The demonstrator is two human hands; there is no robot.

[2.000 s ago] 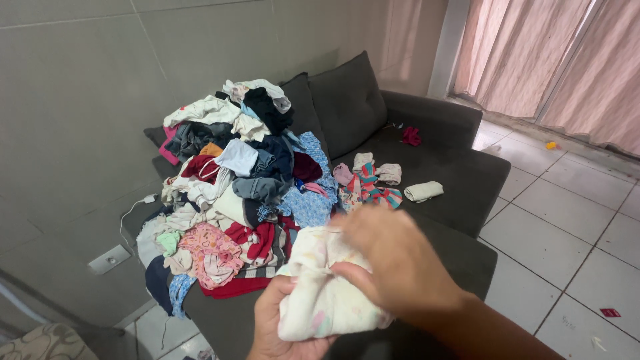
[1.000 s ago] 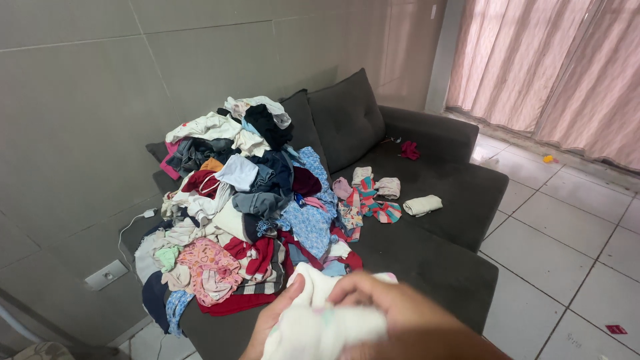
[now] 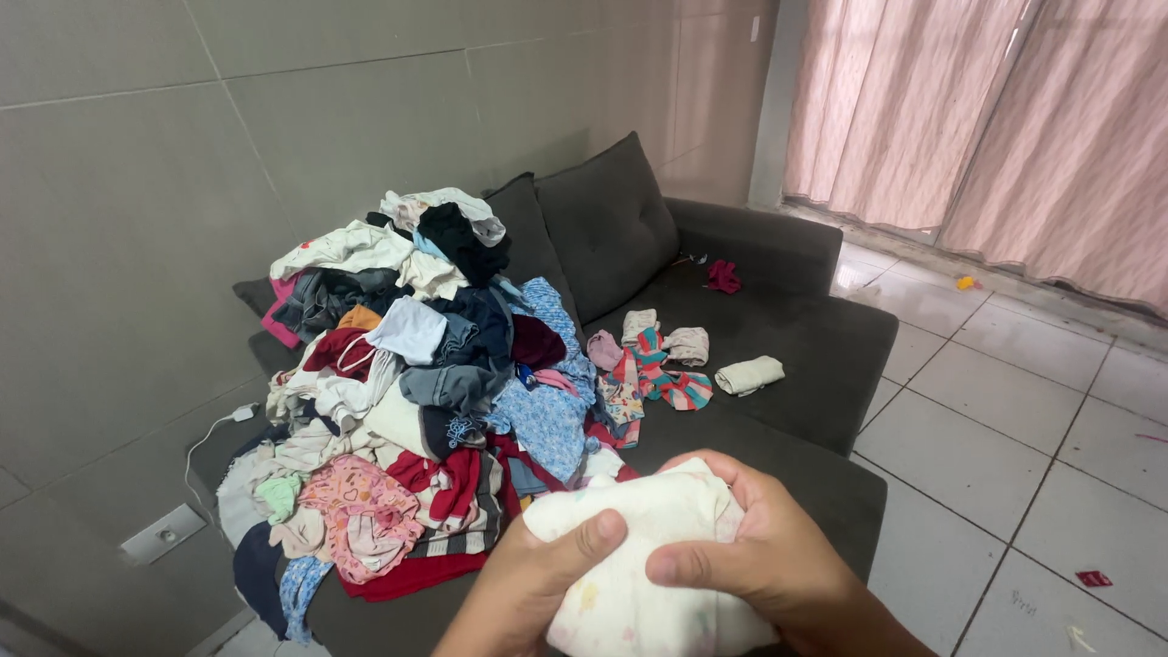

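A folded cream cloth with faint coloured prints [image 3: 657,584] is held low in the view, in front of the sofa seat. My left hand [image 3: 557,566] grips its left side, thumb on top. On its right side my right hand [image 3: 748,547] holds it, thumb across the front and fingers behind. Beyond and to the left rises a large heap of mixed clothes [image 3: 392,401]. On the seat past my hands lie a rolled cream cloth [image 3: 750,375], a small folded beige garment [image 3: 686,347] and a striped colourful garment [image 3: 652,365].
The dark grey sofa [image 3: 766,456] stands along a tiled wall, with back cushions [image 3: 607,219] and a small crimson cloth [image 3: 724,276] near its arm. A white cable [image 3: 196,447] hangs by a wall socket plate [image 3: 164,534]. Pink curtains [image 3: 1058,155] hang beyond the white tiled floor [image 3: 985,438].
The cream cloth, loosely bunched one second ago, now forms a more compact bundle. My right hand has moved from over the cloth to its right side.
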